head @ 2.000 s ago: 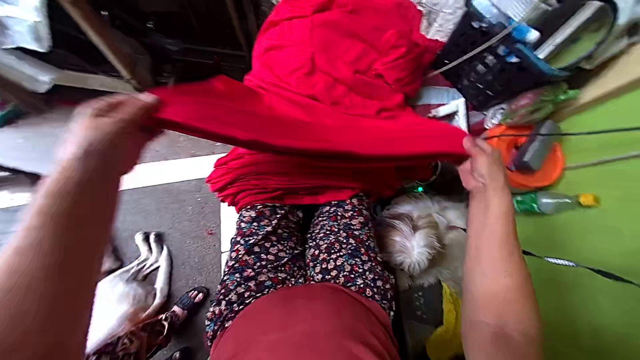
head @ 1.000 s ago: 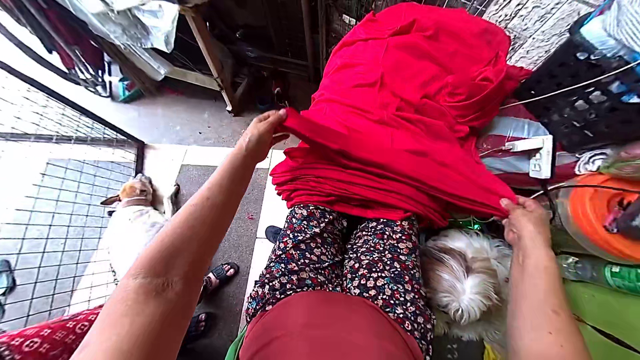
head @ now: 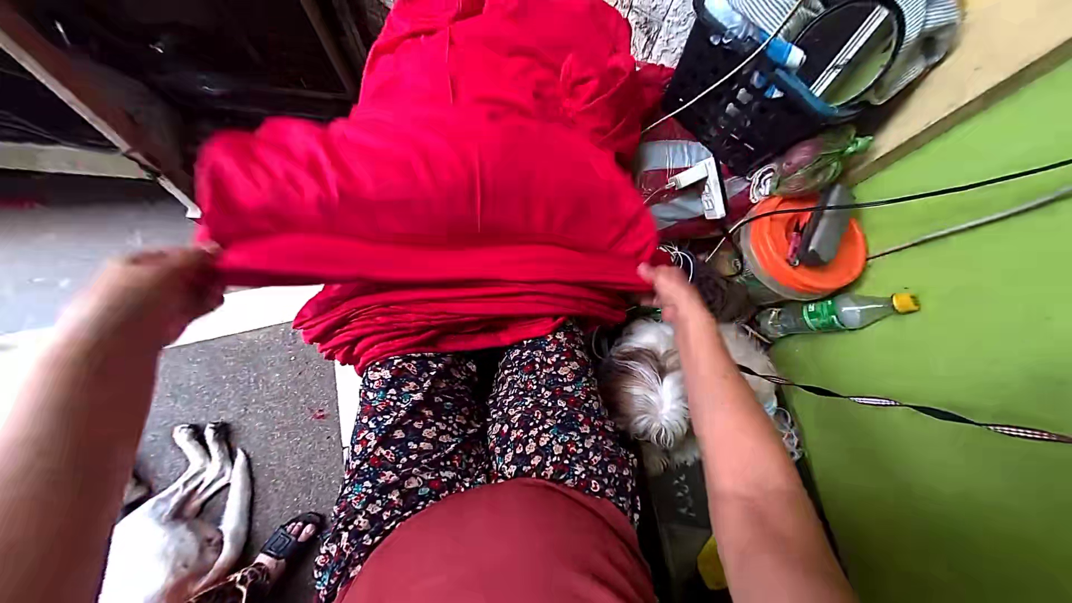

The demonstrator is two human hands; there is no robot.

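A piece of red fabric [head: 435, 260] stretches between my two hands, its near edge pulled nearly straight. My left hand [head: 172, 280], blurred, grips its left end. At the right end, my right hand [head: 670, 289] pinches the corner between thumb and fingers. Below it, layered red cloth [head: 452, 314] lies over the thighs of my floral trousers [head: 486, 419]. A large heap of red fabric [head: 511, 50] rises beyond; where the held piece ends and the heap begins is hard to tell.
Close to my right forearm lies a small shaggy dog [head: 657, 385]. A plastic bottle [head: 846, 314], an orange-lidded container [head: 804, 247] and a black basket [head: 729, 92] stand at right. A white dog [head: 180, 523] and another person's sandaled foot [head: 289, 536] are at lower left.
My left hand has moved out to the left, and the fabric edge, slanting between my hands one second ago, now spans nearly level. The view has shifted to the right.
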